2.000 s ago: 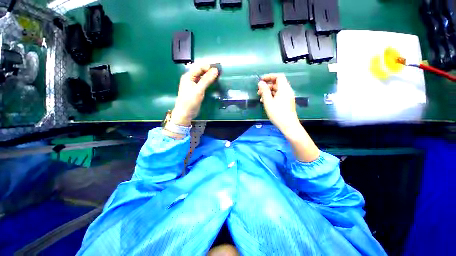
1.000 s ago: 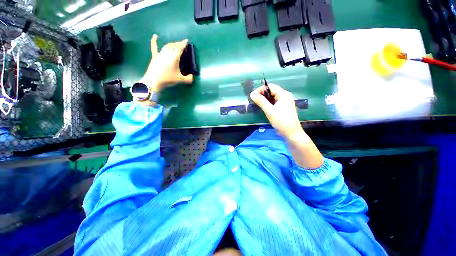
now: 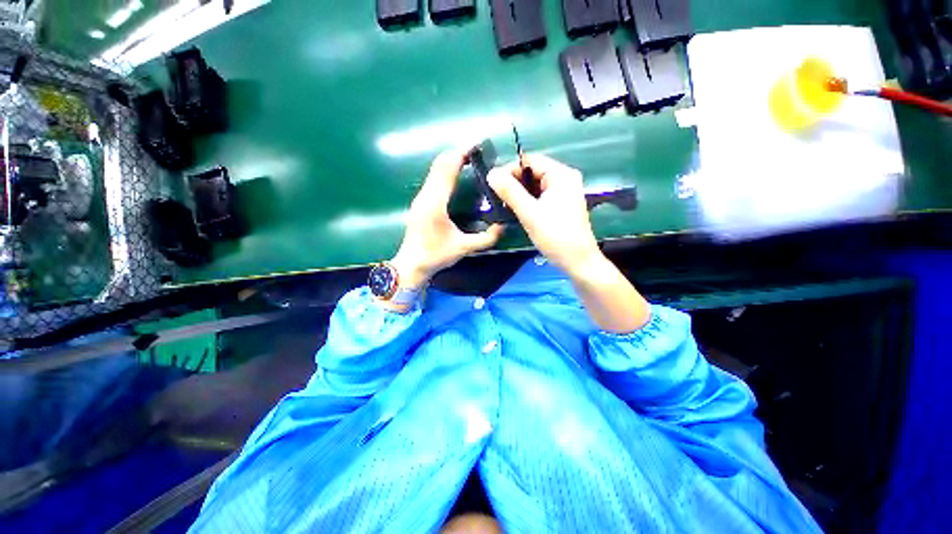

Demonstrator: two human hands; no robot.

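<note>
My left hand (image 3: 441, 221) is around a black plastic cover (image 3: 483, 177) near the bench's front edge, thumb and fingers at its sides. My right hand (image 3: 550, 208) holds dark tweezers (image 3: 523, 165), their thin tip pointing up and away from me. Its fingers are at the cover's right side and hide part of it. Small dark adhesive pieces (image 3: 614, 198) lie on the green mat just right of my right hand. Whether the tweezers hold anything cannot be told.
Several flat black covers (image 3: 593, 76) lie at the back centre. Black housings (image 3: 214, 202) stand at the left beside a grid-patterned curtain (image 3: 136, 209). At right a white sheet (image 3: 799, 177) bears a yellow pot (image 3: 806, 96) with a red-handled brush (image 3: 910, 99). A black tray (image 3: 923, 47) is far right.
My left hand took hold of the single cover from the mat and brought it right and nearer, in front of my right hand. My right hand moved slightly left with the tweezers.
</note>
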